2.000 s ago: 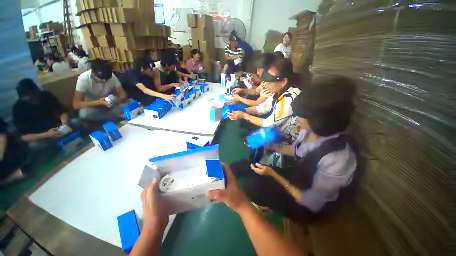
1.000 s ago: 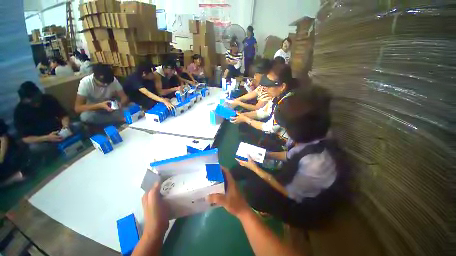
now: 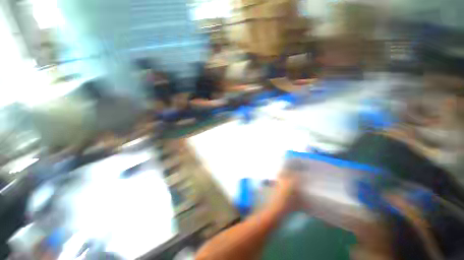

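The frame is strongly blurred. An opened blue and white box is in front of me, with a blue edge along its top and a blue flap at its right end. My left hand holds its left end. My right hand is smeared by blur at the box's lower right and seems to hold that end. What is inside the box cannot be made out.
A white board lies beyond the box, with a narrow blue box upright near its edge. Another white board is at the left. Blurred people sit around the boards. Stacked brown cartons stand behind.
The view has swung to the left and blurred; the second white board has come into view. The opened box and my hands now appear further right in the picture.
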